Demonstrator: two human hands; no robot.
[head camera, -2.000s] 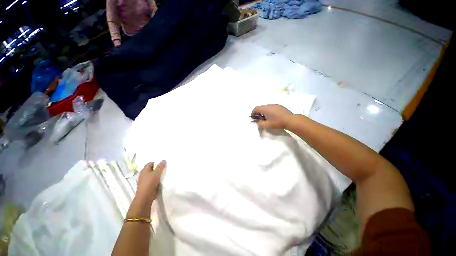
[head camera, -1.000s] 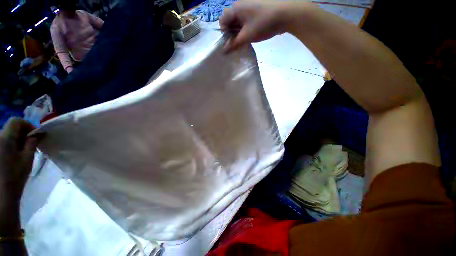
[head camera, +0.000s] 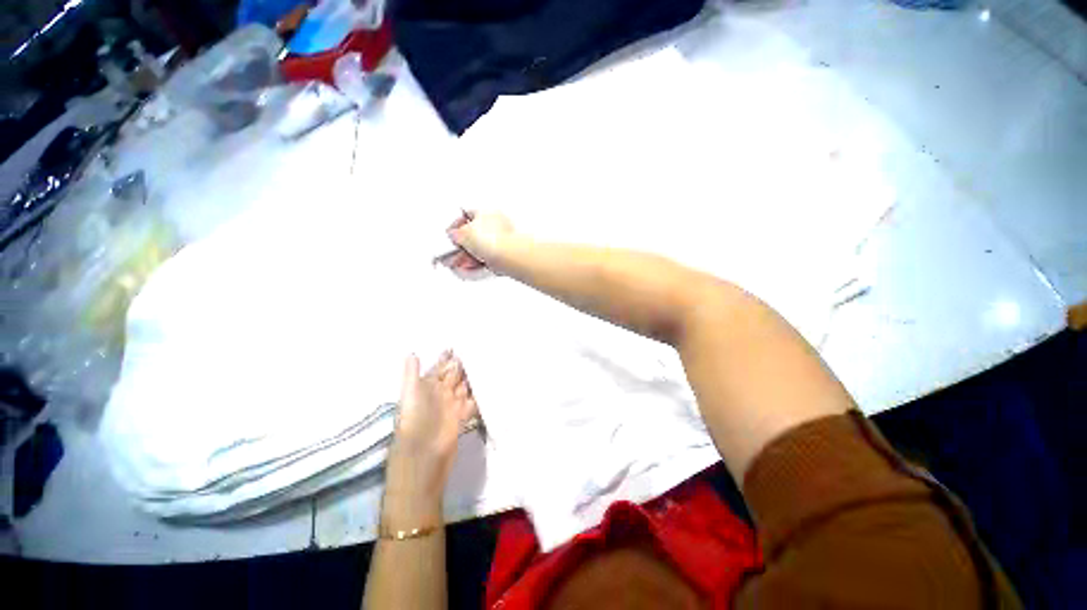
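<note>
White garments (head camera: 596, 143) lie spread over the table, overexposed, so their seams hardly show. Part of the cloth hangs over the front edge near my lap. Folded white garments are stacked (head camera: 238, 393) at the left, with edges showing as ridges. My right hand (head camera: 477, 243) is over the middle of the cloth, closed around small dark pointed thread snips (head camera: 446, 257), mostly hidden by the fingers. My left hand (head camera: 436, 399) is nearer to me, beside the stack's right end, thumb and fingers apart, with no cloth visibly pinched.
A dark navy cloth heap (head camera: 513, 48) lies at the back. A red basket (head camera: 358, 50) with blue and clear plastic is at the back left. Clear bags with yellowish contents (head camera: 137, 262) lie at the left. The white table's edge (head camera: 1001, 371) curves along the front right.
The garment that both hands held up is now down on the cloth. My right hand has moved down and left, my left hand rightward. The view has turned toward the table's left side.
</note>
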